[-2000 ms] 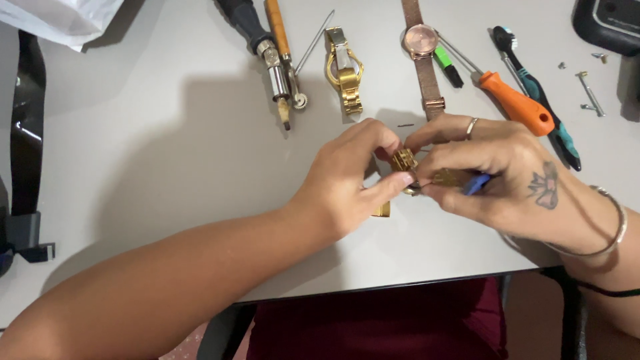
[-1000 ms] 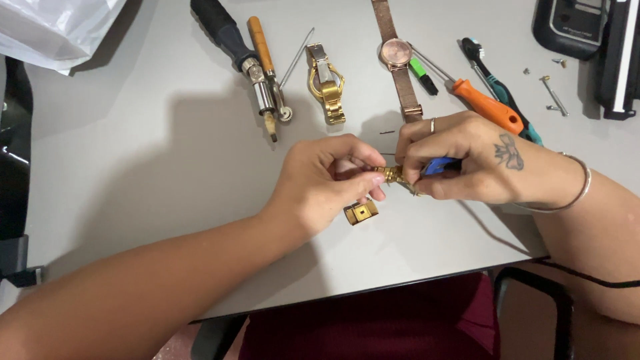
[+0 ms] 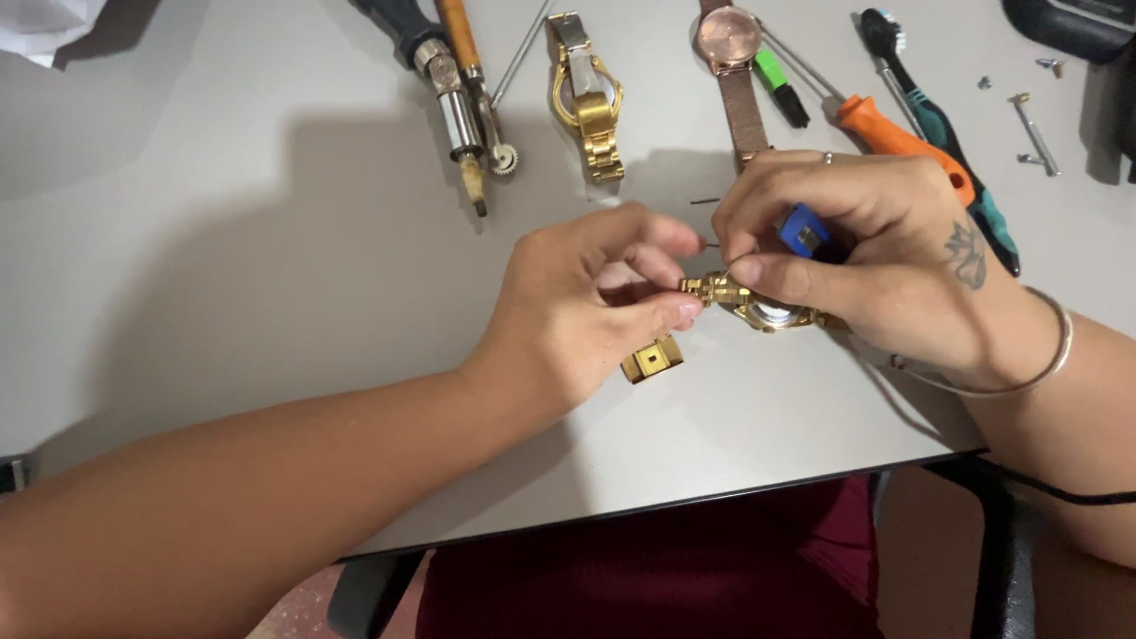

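My left hand pinches the end links of a gold-coloured metal watch bracelet between thumb and fingers. My right hand has its thumb and fingertip at the same bracelet, on a thin piece too small to make out, and a blue-handled tool is tucked in its palm. The watch case lies partly under the right hand. Just below my left fingertips, a gold folding clasp rests on the table. Thin dark pins lie above the bracelet.
Along the back are a soldering iron, an orange-handled tool with a toothed wheel, a gold watch, a rose-coloured watch, a green-and-black marker, an orange screwdriver, a toothbrush and small screws. The table edge is nearest me.
The right hand's fingers have shifted on the bracelet, and more of the watch case and the blue tool's end now shows. The left hand keeps its pinch.
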